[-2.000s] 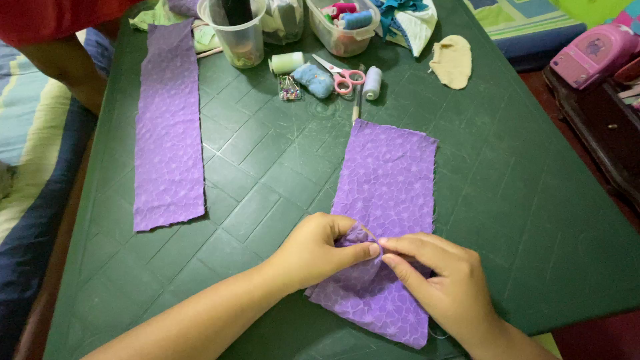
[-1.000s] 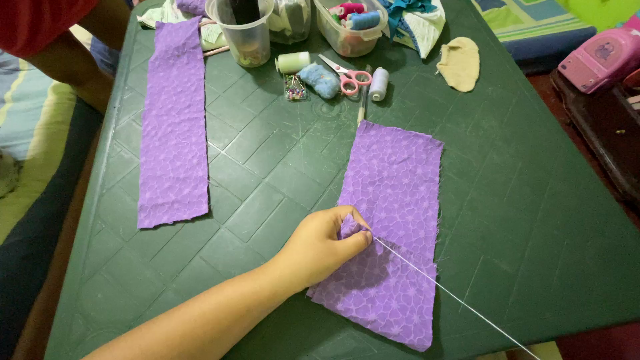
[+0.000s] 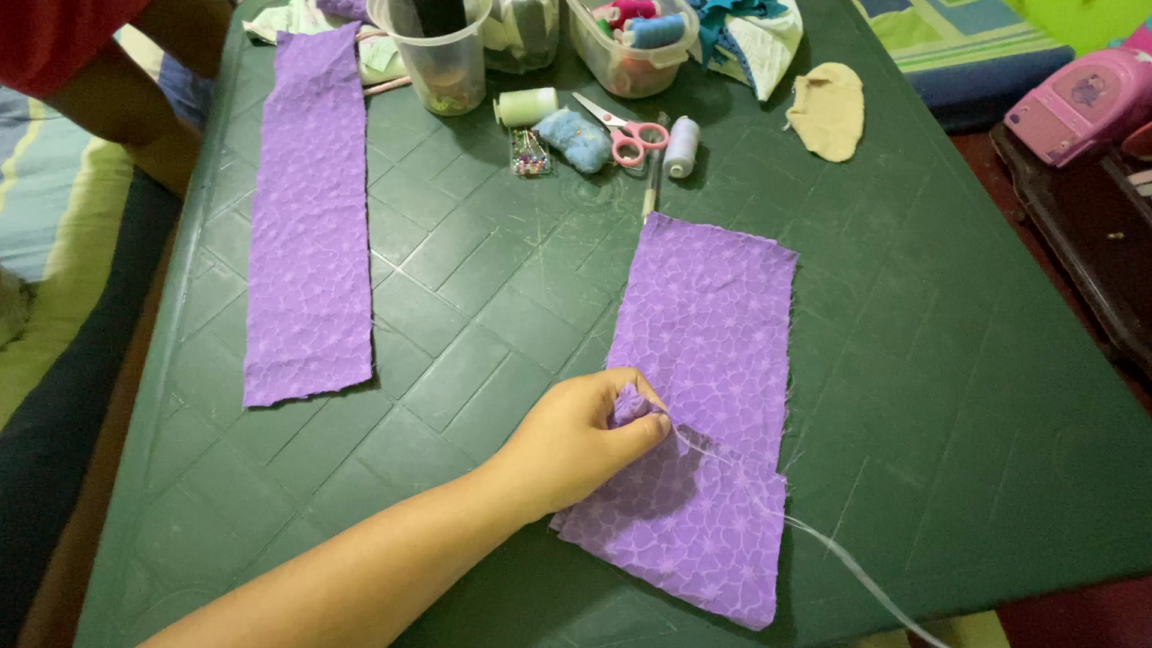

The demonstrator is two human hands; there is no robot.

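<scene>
My left hand (image 3: 589,441) pinches a gathered fold of the purple patterned fabric (image 3: 711,333) between thumb and fingers. That piece lies on the green table, its lower part overlapped near my hand. White thread (image 3: 841,553) runs from the pinch over the cloth and off toward the lower right, hanging somewhat slack. My right hand is out of the picture, and no needle can be made out. To the left, a long strip of the same purple fabric (image 3: 310,225) lies flat.
Pink-handled scissors (image 3: 639,135), thread spools (image 3: 682,147), a blue pincushion (image 3: 576,141) and a box of pins (image 3: 529,153) lie beyond the fabric. Farther back stand a plastic cup (image 3: 441,72) and a tub of thread (image 3: 634,63). A cream fabric piece (image 3: 832,112) lies right. Another person's arm (image 3: 117,99) shows upper left.
Two seconds ago both hands were at the fold; my right hand has since left the view. The thread, taut a second ago, now curves loosely. My left hand keeps its pinch.
</scene>
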